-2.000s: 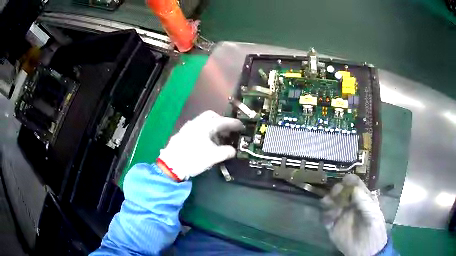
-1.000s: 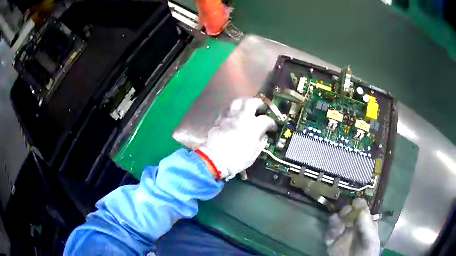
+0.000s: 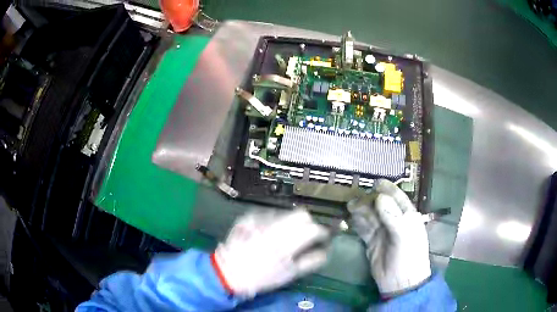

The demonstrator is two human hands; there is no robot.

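A black pallet [image 3: 425,122] lies on a shiny metal sheet and holds a green circuit board [image 3: 317,105] with a silver ribbed heatsink [image 3: 342,149]. An olive bar [image 3: 327,191] lies along the pallet's near side. My right hand [image 3: 391,234], in a white glove, is at the pallet's near right edge, its fingertips over the bar's right end; whether it grips the bar is hidden. My left hand [image 3: 272,247], gloved and blurred, is in front of the near edge, off the pallet, with a small dark thing by its fingertips; I cannot tell whether it is held.
Metal clips stick out at the pallet's left side [image 3: 253,102], near left corner [image 3: 217,181] and right edge [image 3: 437,214]. Large black totes [image 3: 116,55] stand left of the green mat [image 3: 143,131]. An orange-red wrapped post [image 3: 180,13] is at the back left.
My left hand has moved from the pallet's left side to in front of its near edge. My right hand remains near the near right corner. The camera view has shifted and turned.
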